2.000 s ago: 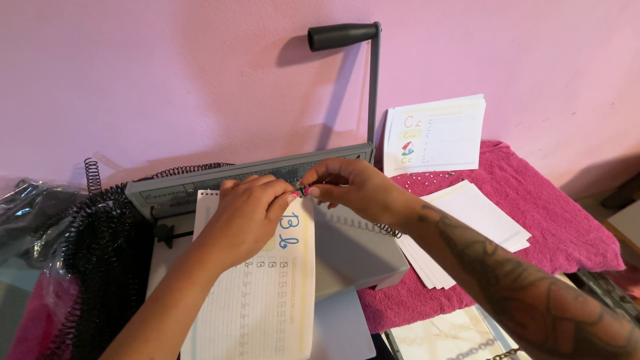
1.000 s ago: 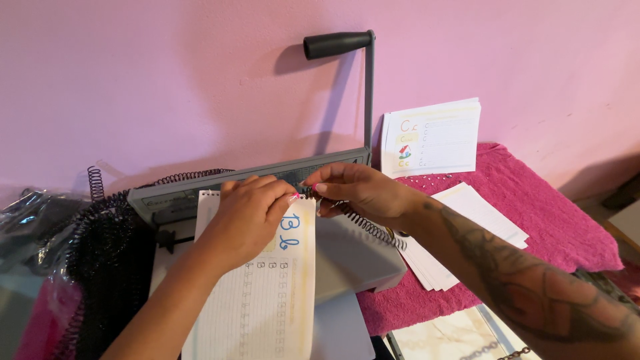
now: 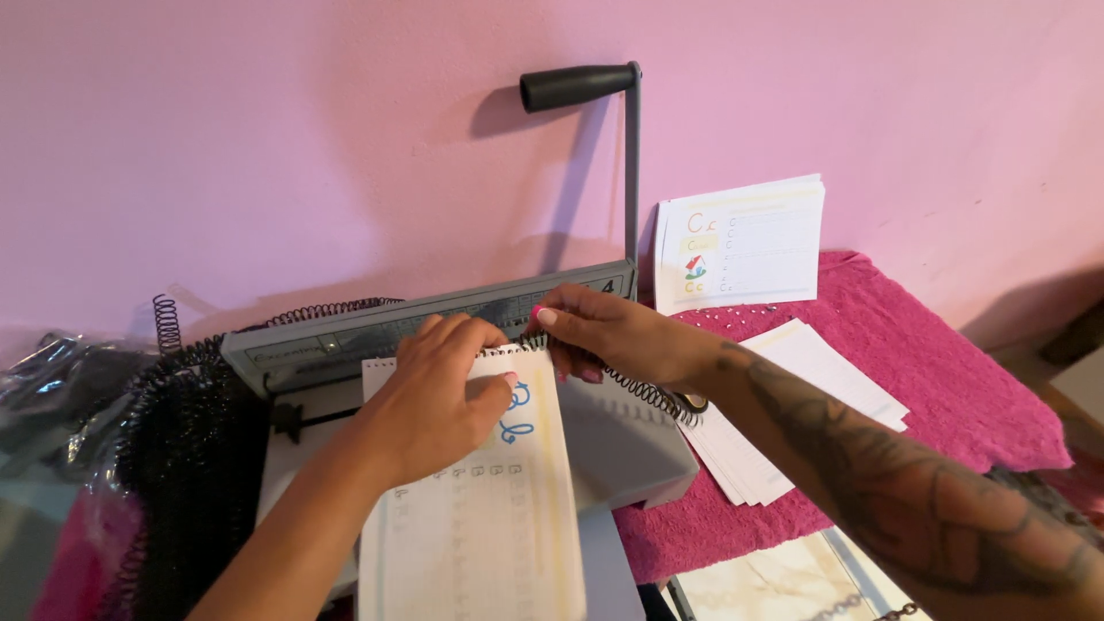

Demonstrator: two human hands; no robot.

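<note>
My left hand (image 3: 448, 392) grips the punched top edge of a stack of printed worksheets (image 3: 470, 535), fingers behind and thumb on the front page, which shows large blue letters. Beside it, at the stack's top right corner, my right hand (image 3: 595, 336) pinches a black spiral binding coil (image 3: 647, 392). A few loops of the coil pass through the holes at that corner; its free end hangs out to the right beneath my right hand. Both hands are in front of a grey binding machine (image 3: 431, 319), whose lever with a black handle (image 3: 578, 88) stands upright.
More black coils (image 3: 194, 448) and clear plastic (image 3: 52, 414) lie at the left. On a magenta towel (image 3: 931, 371) at the right are loose sheets (image 3: 802, 371) and small paper bits. A worksheet stack (image 3: 742, 246) leans on the pink wall. A chain (image 3: 893, 611) shows at the lower right.
The coil has moved leftward into the holes at the stack's corner, and its free end reaches less far right than one second ago. My left hand still holds the stack.
</note>
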